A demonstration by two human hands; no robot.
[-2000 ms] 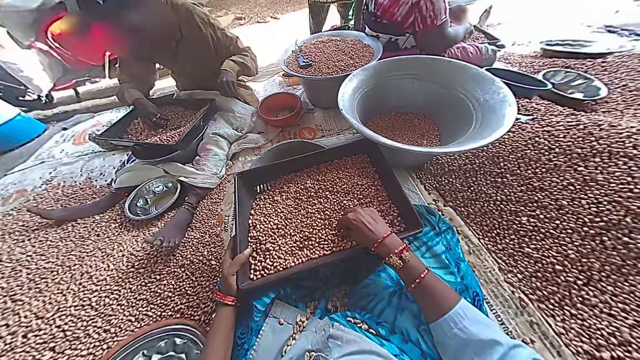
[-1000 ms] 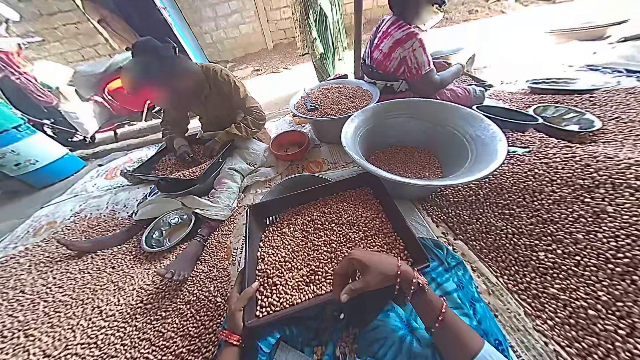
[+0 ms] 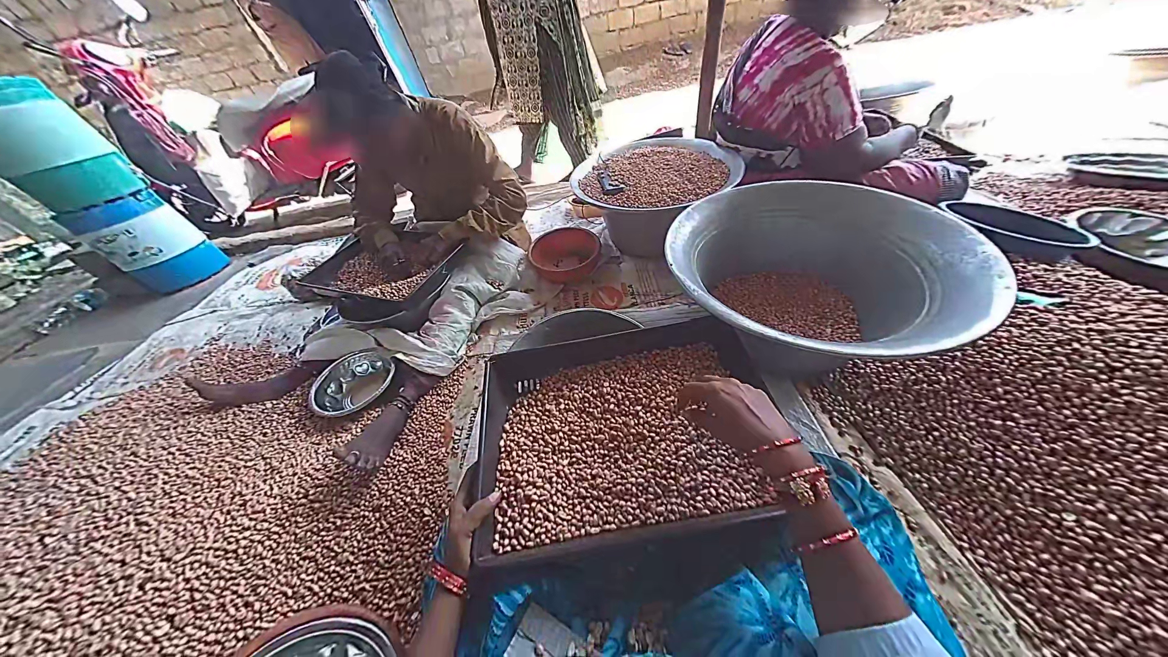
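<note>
A dark rectangular tray [image 3: 630,543] filled with brown nuts or seeds [image 3: 611,438] rests over my lap on blue patterned cloth [image 3: 757,611]. My left hand [image 3: 470,525] grips its left edge near the front corner, thumb on the rim. My right hand [image 3: 735,411] is over the right part of the nuts, palm down with fingers bent; whether anything is between the fingertips cannot be told. Just beyond the tray's right back corner stands a wide metal basin [image 3: 931,265] with some of the same nuts at its bottom. Red bangles circle both wrists.
Nuts cover the ground on both sides. A person [image 3: 438,173] at the left works over another dark tray [image 3: 438,283]. Behind stand an orange bowl [image 3: 566,255] and a full metal basin [image 3: 657,214]. Another person [image 3: 794,100] sits at the back right. A metal plate [image 3: 351,383] lies left.
My right hand has moved from the tray's near right side to farther over the nuts. My left hand stays at the left edge. A standing person's legs have come into view at the back.
</note>
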